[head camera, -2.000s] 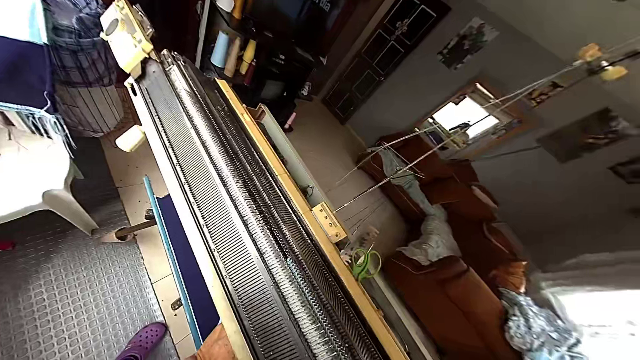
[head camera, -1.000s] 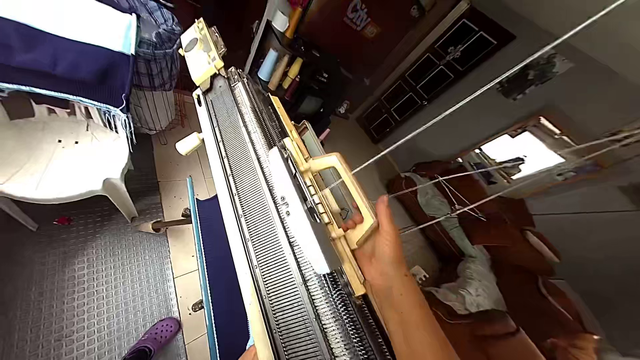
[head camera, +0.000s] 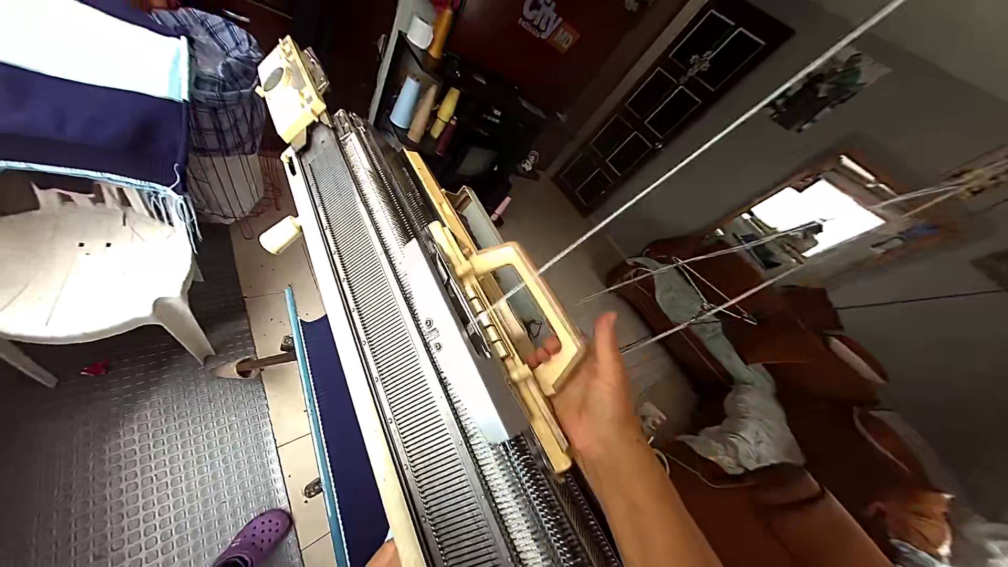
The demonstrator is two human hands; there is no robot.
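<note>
My right hand [head camera: 594,394] grips the lower end of the cream plastic handle of a knitting machine carriage [head camera: 457,339], fingers curled inside the loop and thumb raised. The carriage sits across the needle bed [head camera: 394,346] of the knitting machine. A white yarn [head camera: 677,167] runs from the carriage up to the top right. Only a small part of my left hand [head camera: 384,555] shows at the bottom edge, by the machine's near rail; what it does is hidden. Navy knitted fabric [head camera: 342,441] with a light blue edge hangs below the bed.
A cream carriage-like unit [head camera: 291,90] stands at the bed's far end. On the left, a white plastic chair [head camera: 94,268] stands beside striped knitted fabric [head camera: 87,118] and a wire basket [head camera: 228,181]. Yarn cones [head camera: 425,110] are behind. A brown sofa [head camera: 787,378] is at right.
The carriage and my right hand, both out of sight two seconds ago, came into view on the bed one second ago. The view has shifted. My right hand still holds the handle.
</note>
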